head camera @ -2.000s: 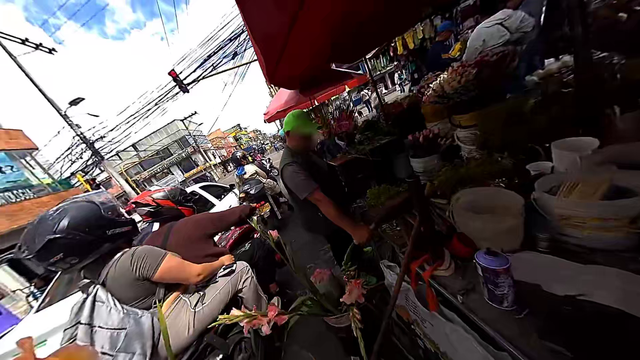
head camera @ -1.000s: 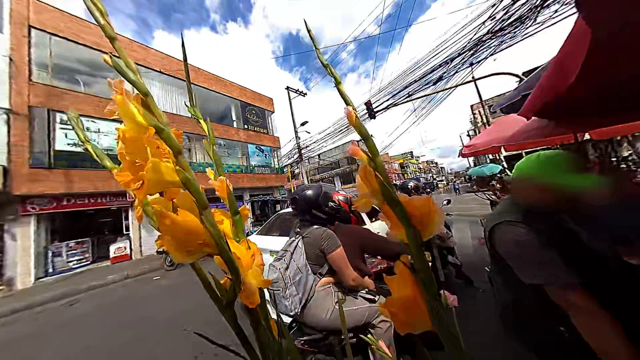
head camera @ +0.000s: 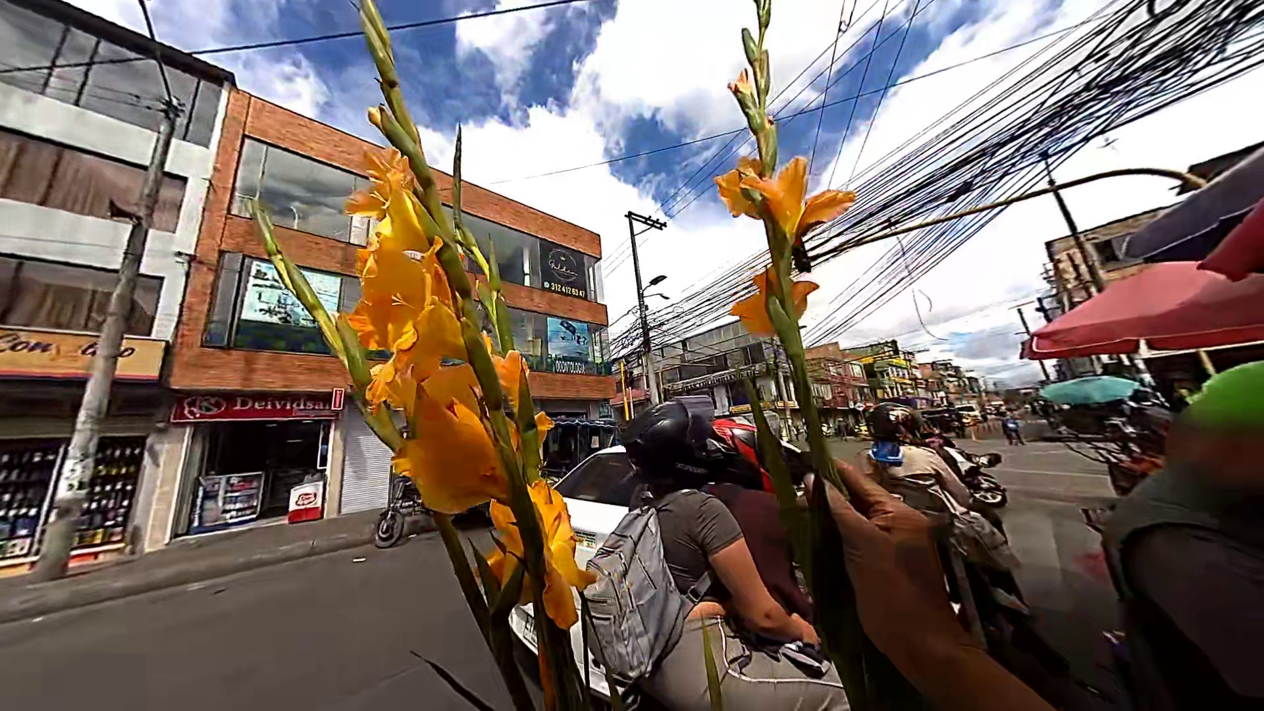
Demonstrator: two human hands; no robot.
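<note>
My right hand (head camera: 894, 583) comes in from the lower right, its fingertips closed on the green stem of an orange gladiolus (head camera: 785, 326). This stem stands nearly upright, with open blooms partway up and buds at its tip. Left of it, apart from my hand, rises a cluster of orange gladioli (head camera: 425, 346) with long green stems and buds. The lower ends of that cluster run out of the bottom of the view, so what holds them is hidden. My left hand is out of view.
Close behind the flowers, a person with a grey backpack (head camera: 632, 592) sits on a motorcycle beside a white car (head camera: 602, 479). A person in a green cap (head camera: 1234, 415) stands at the right edge, near a red umbrella (head camera: 1145, 311). More motorcycles are farther along the street.
My right hand has come into view on the right gladiolus stem, which now stands more upright than one second ago. The view has swung left, away from the stall with buckets.
</note>
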